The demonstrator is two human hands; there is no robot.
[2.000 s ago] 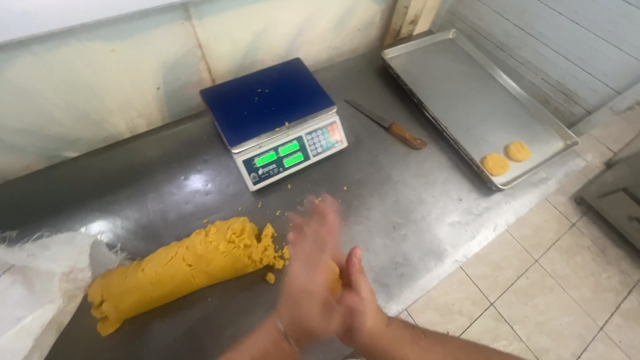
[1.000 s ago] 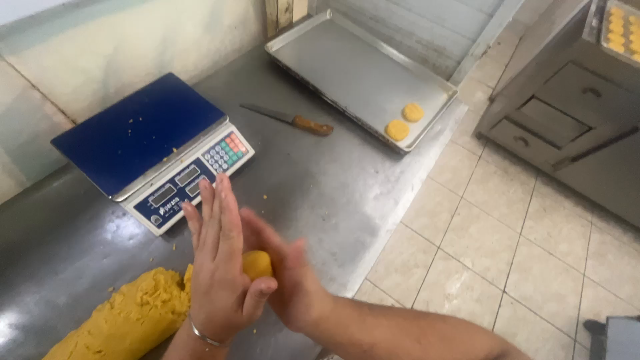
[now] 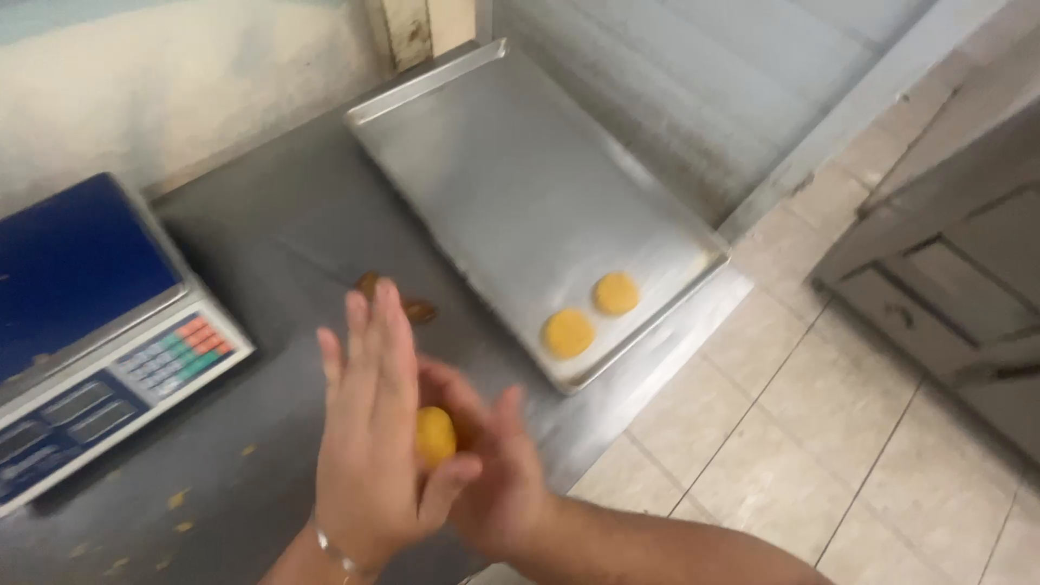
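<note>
A yellow dough ball (image 3: 436,436) sits between my two palms, partly covered by them. My left hand (image 3: 374,431), with a bracelet at the wrist, stands nearly upright with its fingers extended, flat against the ball. On the ball's other side is my right hand (image 3: 496,463), its palm cupped and its fingers partly hidden behind the left. Beyond my fingertips lies a knife, its wooden handle (image 3: 420,310) partly covered by the left hand. Two flattened yellow dough rounds (image 3: 569,333) rest near the closest corner of a metal baking tray (image 3: 463,272).
A digital scale with a blue platform (image 3: 81,268) stands at the left on the metal table (image 3: 268,439). Dough crumbs (image 3: 178,498) lie in front of it. A wall runs behind, and a metal cabinet (image 3: 934,301) stands across the tiled floor at the right.
The view has swung right and closer to the tray, so the large dough log seen earlier is out of frame. My hands stay together around the small dough piece.
</note>
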